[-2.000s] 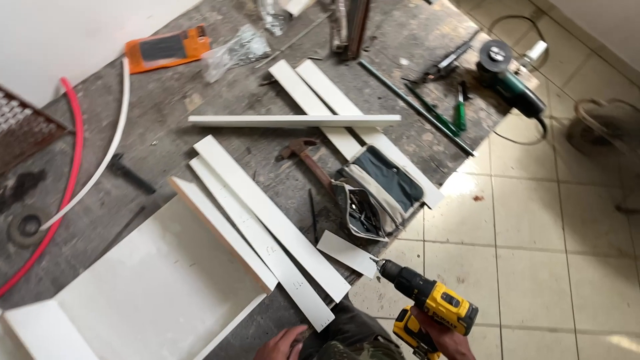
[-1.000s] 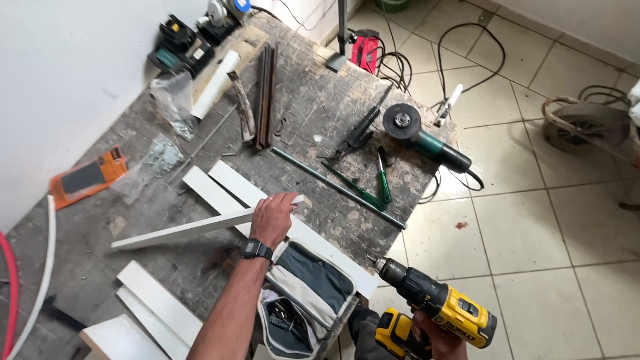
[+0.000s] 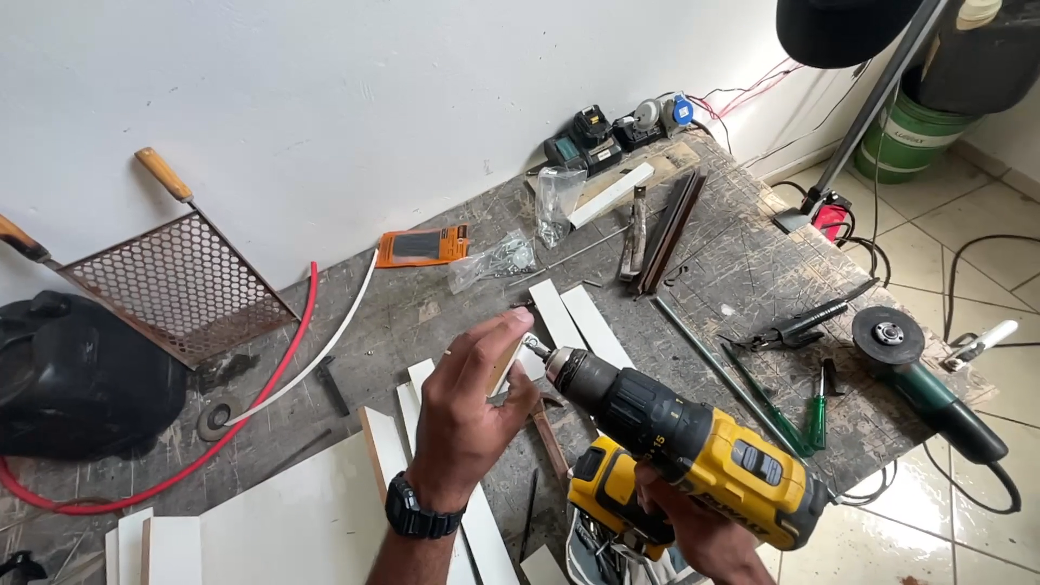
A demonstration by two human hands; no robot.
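Observation:
My left hand [image 3: 475, 398], a black watch on its wrist, grips the end of a white board [image 3: 512, 361] seen nearly end-on. My right hand [image 3: 699, 520] is closed round the handle of a yellow and black DeWalt cordless drill [image 3: 691, 439]. The drill points up and left, its bit at the held board's end; whether the tip is in the board I cannot tell. Under the drill lies a tool pouch [image 3: 585, 548], partly hidden, with a hammer [image 3: 548, 439] beside it. Two white strips [image 3: 561, 317] lie just beyond my left hand.
A white panel assembly [image 3: 292, 504] lies at the lower left, near a red hose [image 3: 276, 382] and a black jerrycan [image 3: 81, 382]. Angle grinder [image 3: 926, 382], pliers [image 3: 780, 414] and a metal rod [image 3: 723, 374] lie on the right. Chargers [image 3: 585, 146] and steel profiles [image 3: 670, 231] stand farther back.
My left hand, which was on the white board lying over the strips, now has its end raised at the drill bit. The drill has moved left to meet it. The view has swung toward the wall.

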